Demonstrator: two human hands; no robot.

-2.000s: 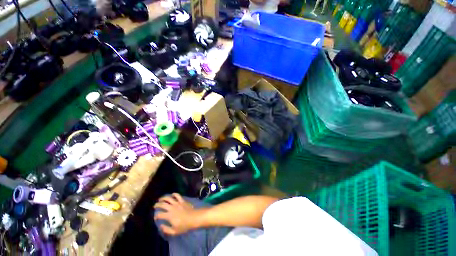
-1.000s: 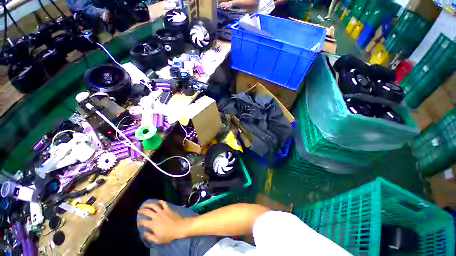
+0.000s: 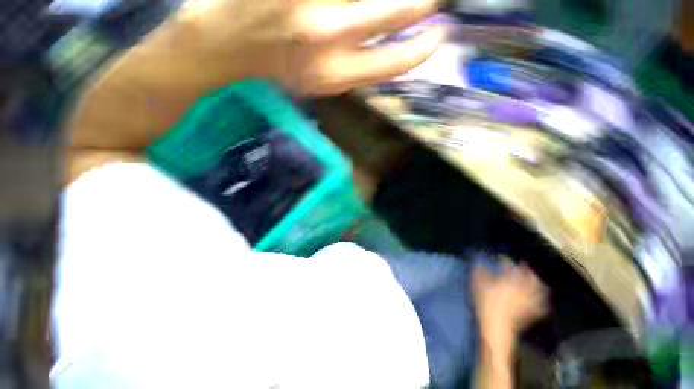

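Observation:
The picture is strongly blurred. My left hand (image 3: 365, 45) is raised large and close to the camera at the top, cut off by the upper edge. Its fingers stretch to the right with a gap between them, and no object shows in it. My right hand (image 3: 510, 296) rests at the knee of my grey-blue trousers (image 3: 437, 300), lower right, and no held thing shows. Its fingers are blurred.
A green crate (image 3: 335, 186) with dark parts inside stands beyond my left sleeve. The brown bench (image 3: 525, 178), cluttered with purple and white parts and a blue item (image 3: 491, 74), runs down the right side. A dark gap lies below its edge.
The view has swung so that the bench now lies on the right; the blue bin is out of view. My left arm has come into view, raised. My right hand is still at my knee.

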